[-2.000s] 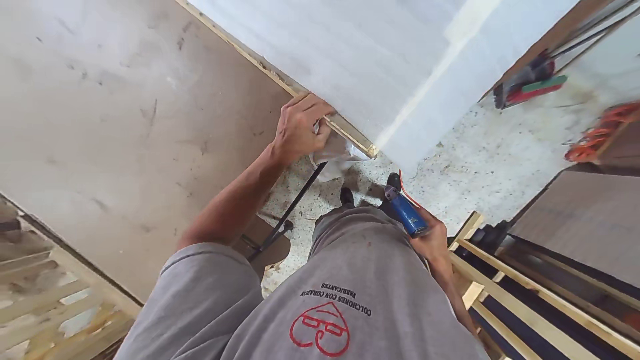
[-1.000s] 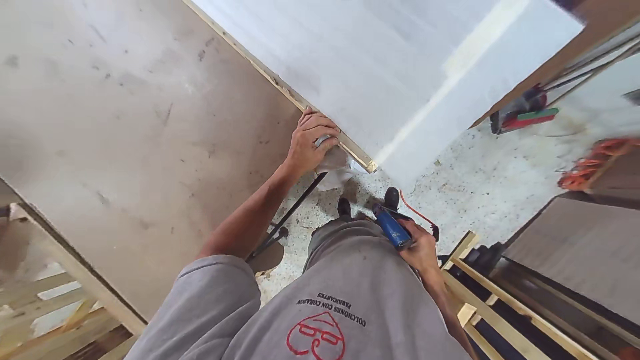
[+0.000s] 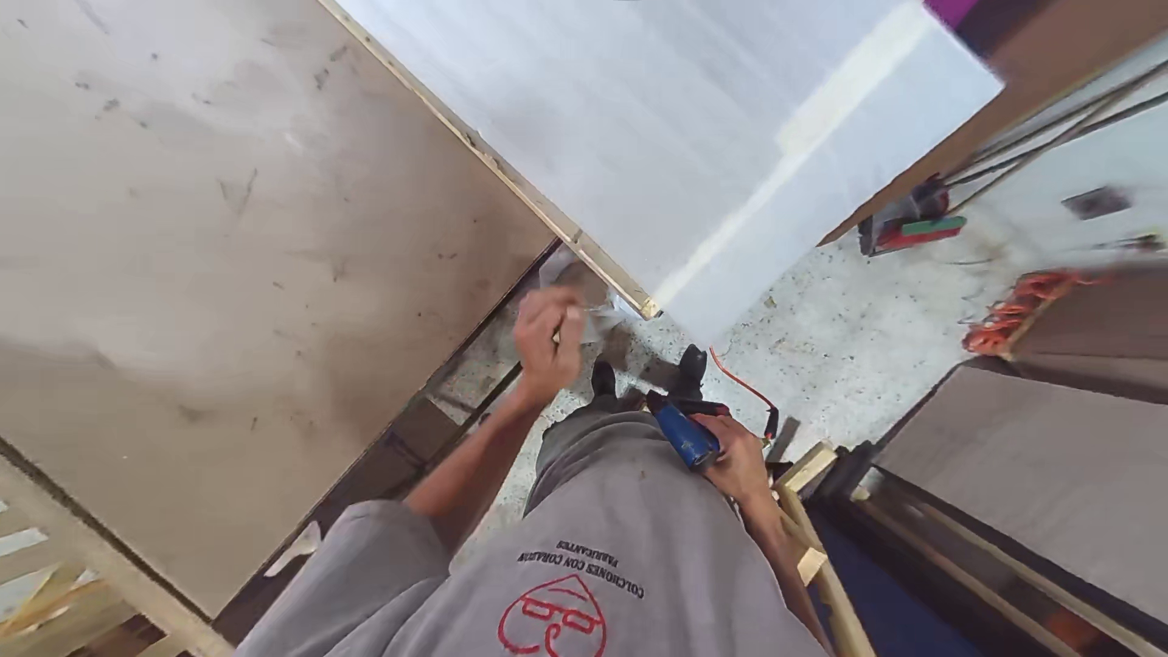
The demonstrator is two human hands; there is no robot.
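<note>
My left hand (image 3: 549, 339) is raised just below the wooden edge strip (image 3: 584, 251) of a large panel covered in white material (image 3: 730, 137). Its fingers are curled and blurred, and whether they hold anything cannot be told. My right hand (image 3: 733, 453), close to my waist, grips a blue air-powered tool (image 3: 683, 432), probably a stapler, with an orange hose (image 3: 741, 381) near it. The strip's corner lies ahead of my shoes, apart from both hands. Translucent sheeting (image 3: 598, 319) hangs under that corner, partly behind my left hand.
A broad brown board surface (image 3: 228, 274) lies at left. Slatted wooden frames (image 3: 100, 547) are below it. At right are a wooden frame (image 3: 821, 557) near my right arm, a grey-topped piece (image 3: 1031, 465), coiled orange hose (image 3: 1017, 315) and a red and green object (image 3: 922, 233) on the floor.
My left hand has come off the panel's wooden edge, where it rested in both earlier frames, and moved toward my body. My right hand still holds the blue tool near my waist.
</note>
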